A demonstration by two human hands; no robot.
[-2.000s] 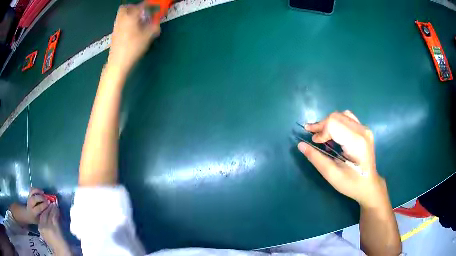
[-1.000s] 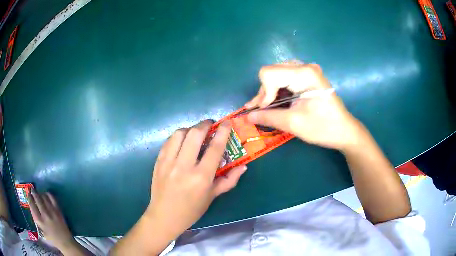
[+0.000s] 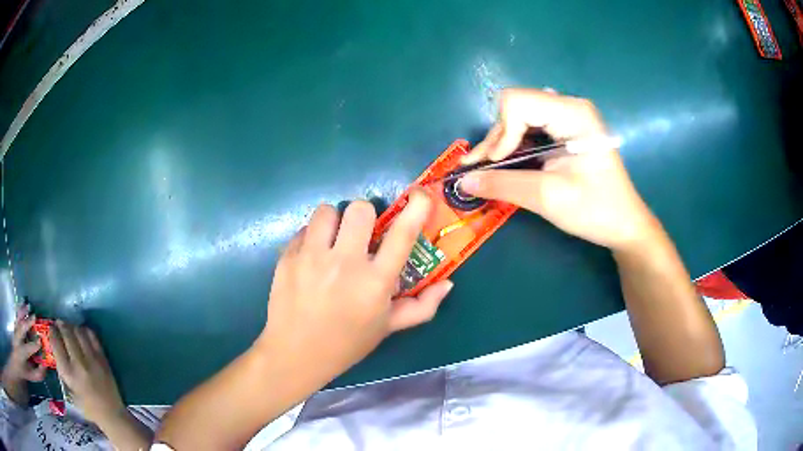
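The orange-red housing lies tilted on the dark green table. My left hand holds its lower-left end, fingers on top and thumb at the near edge, partly hiding the green circuit board. My right hand holds thin metal tweezers between thumb and fingers. The tweezer tips reach the black ring speaker at the upper-right end, and my right thumb rests at its pale centre. A thin yellowish strip shows between board and speaker. Wires cannot be made out.
Another person's hands hold a small orange unit at the far left. An orange unit lies at the top right, with part of another beside it. A pale strip curves across the upper left. The table's near edge curves below my hands.
My left hand came back from the far lane with the housing, and both hands met at it. Since one second ago the housing has turned steeper and the speaker has come into view.
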